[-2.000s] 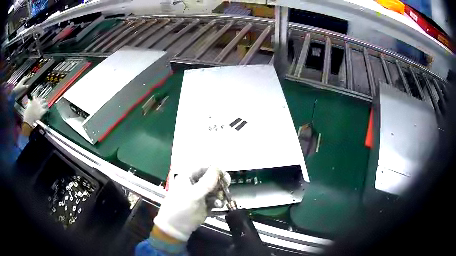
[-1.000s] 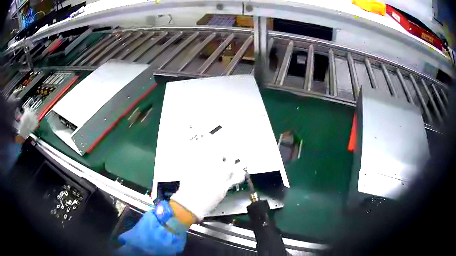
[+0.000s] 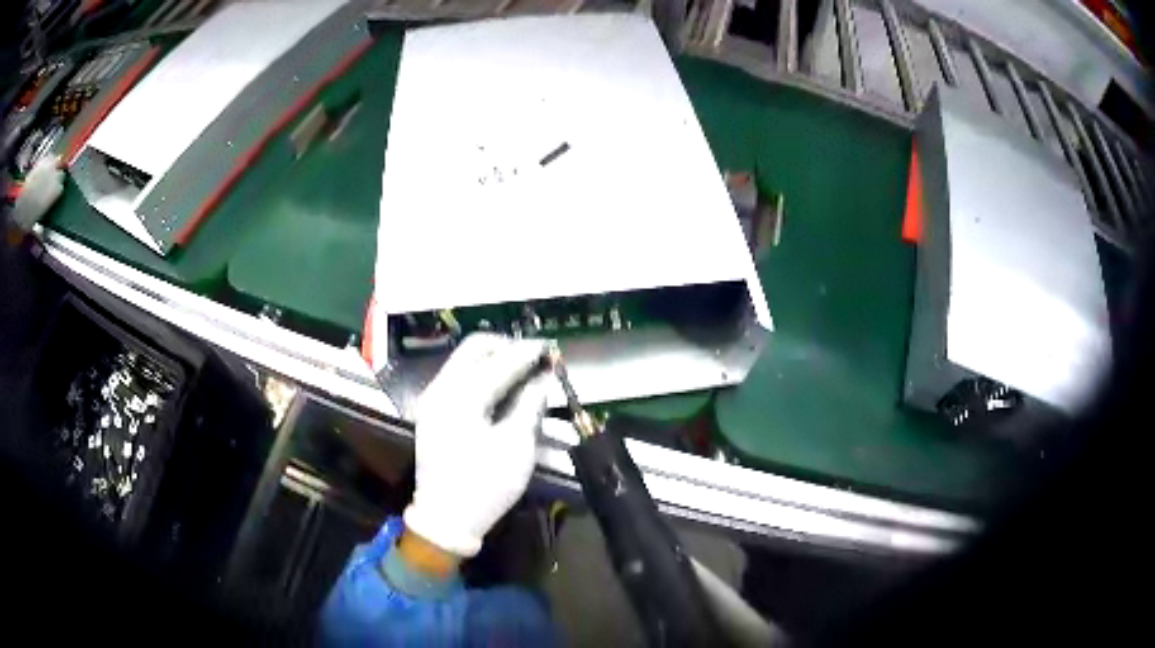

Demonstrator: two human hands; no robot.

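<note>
A large silver-white enclosure (image 3: pixel 557 177) lies in front of me, its open end facing me. A green circuit board (image 3: pixel 589 317) shows inside. My left hand (image 3: pixel 475 443), in a white glove, is in front of the open end's left part, with a small dark piece (image 3: pixel 519 387) between its fingers. A black electric screwdriver (image 3: pixel 627 519) rises from the bottom edge. Its thin bit meets a tiny bright piece by my left fingertips, outside the opening. My right hand does not show. A dark strip (image 3: pixel 555 153) lies on the cover.
More enclosures stand at left (image 3: pixel 209 95) and right (image 3: pixel 1013 253) on green carriers (image 3: pixel 823 165). The silver conveyor edge (image 3: pixel 785 491) runs in front of me. A black bin of small shiny pieces (image 3: pixel 114 424) is lower left. Another person's gloved hand (image 3: pixel 41 193) is far left. Rollers are behind.
The view has tipped down. One of two dark strips has left the cover. My left hand went over the cover's front edge and is now back in front of the opening, beside the bit.
</note>
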